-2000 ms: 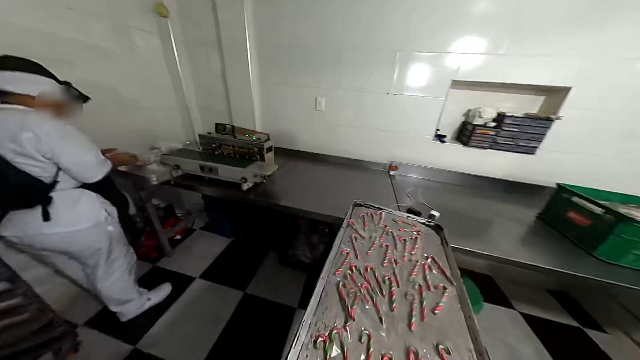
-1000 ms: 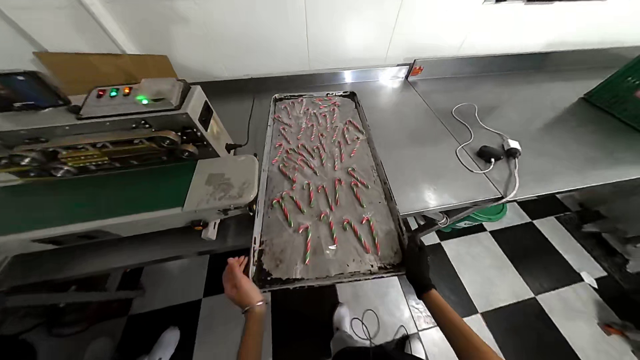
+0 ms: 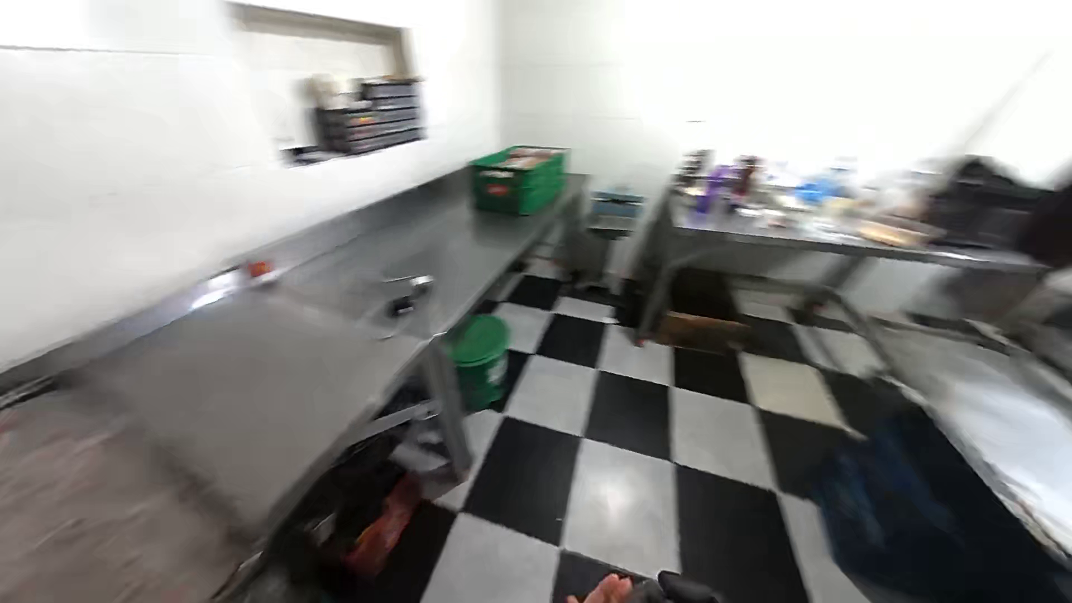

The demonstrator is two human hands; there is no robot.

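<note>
At the bottom edge of the head view, the fingers of my bare left hand (image 3: 605, 590) show, blurred and mostly cut off. Right beside it is a dark shape that looks like my black-gloved right hand (image 3: 685, 588). Whether either hand holds anything cannot be made out. Both are over the checkered floor, away from the metal tray (image 3: 92, 511) at the lower left. The tray lies on the steel table, with blurred red candy canes (image 3: 79, 456) on it.
A long steel table (image 3: 335, 335) runs along the left wall, bearing a cable with a plug (image 3: 404, 306) and a green crate (image 3: 519, 180). A green bucket (image 3: 481, 360) stands by its leg. Another table (image 3: 837, 234) with assorted items stands at the back right.
The view has swung far to the right. My hands, at the tray's near corners one second ago, are now off it and close together. The tray has stayed on the table.
</note>
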